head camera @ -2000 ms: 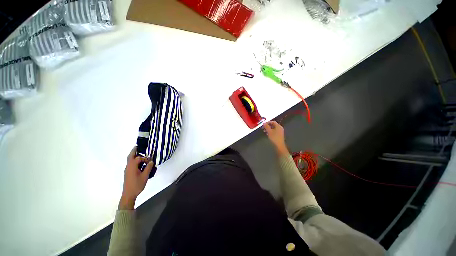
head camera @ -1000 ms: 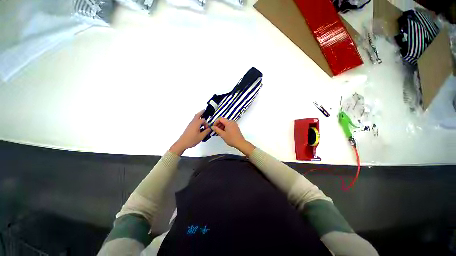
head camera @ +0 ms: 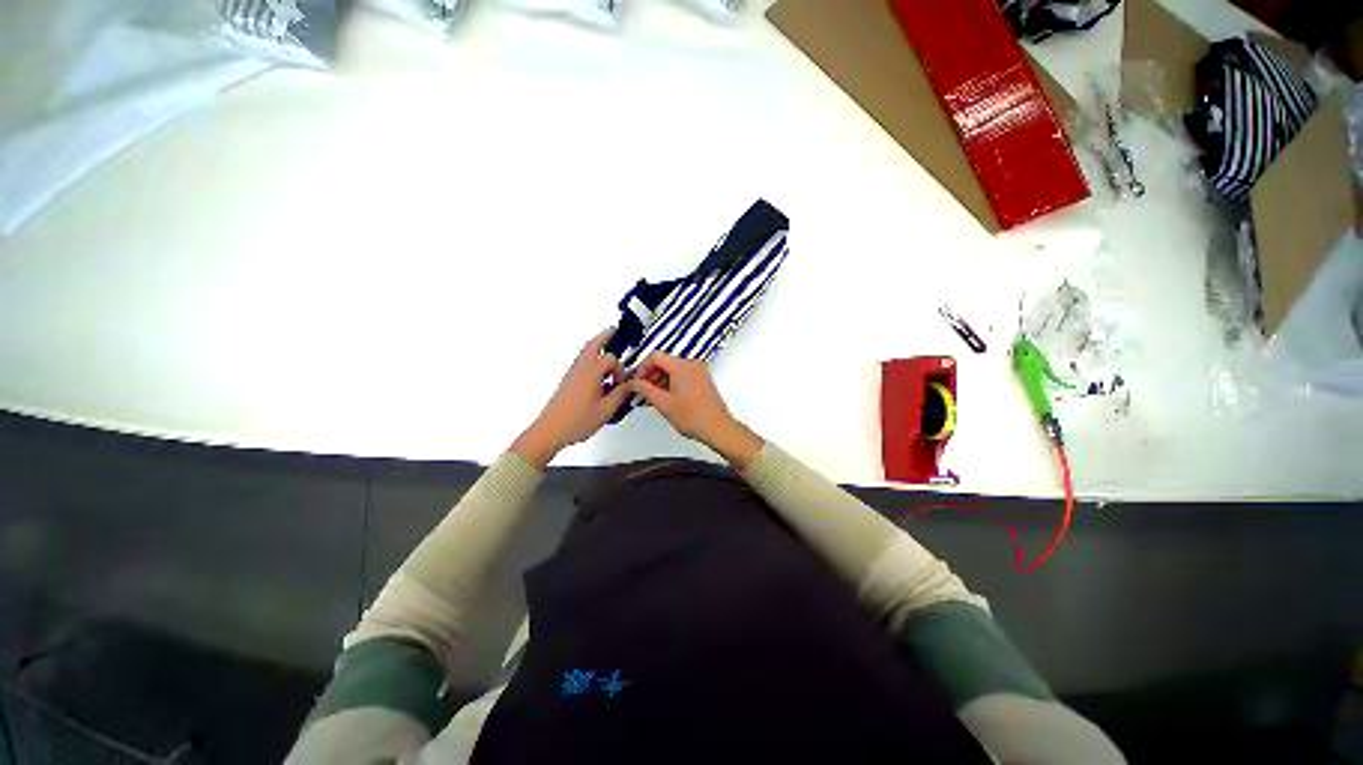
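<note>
A navy-and-white striped pouch (head camera: pixel 718 304) lies at a slant on the white table in front of me, its dark strap and a small white patch along the upper left side. My left hand (head camera: pixel 577 398) grips the pouch's lower end. My right hand (head camera: pixel 685 398) is at the same end with fingertips pinched together, close to the left fingertips. What lies between the fingertips is too small to tell. The red tape dispenser (head camera: pixel 906 419) with its yellow-cored roll stands to the right by the table edge.
Snips (head camera: pixel 963 329) and a green air blow gun (head camera: pixel 1034 377) on a red hose lie at right. A long red packet (head camera: pixel 1002 127) lies on brown cardboard (head camera: pixel 882 105). Another striped pouch (head camera: pixel 1259 120) is in a carton. Wrapped packs (head camera: pixel 281 27) and white sheets (head camera: pixel 105 112) are at far left.
Since the first frame, my right hand has left the tape dispenser and joined my left at the pouch's lower end, and the view has turned. The last second shows almost no movement.
</note>
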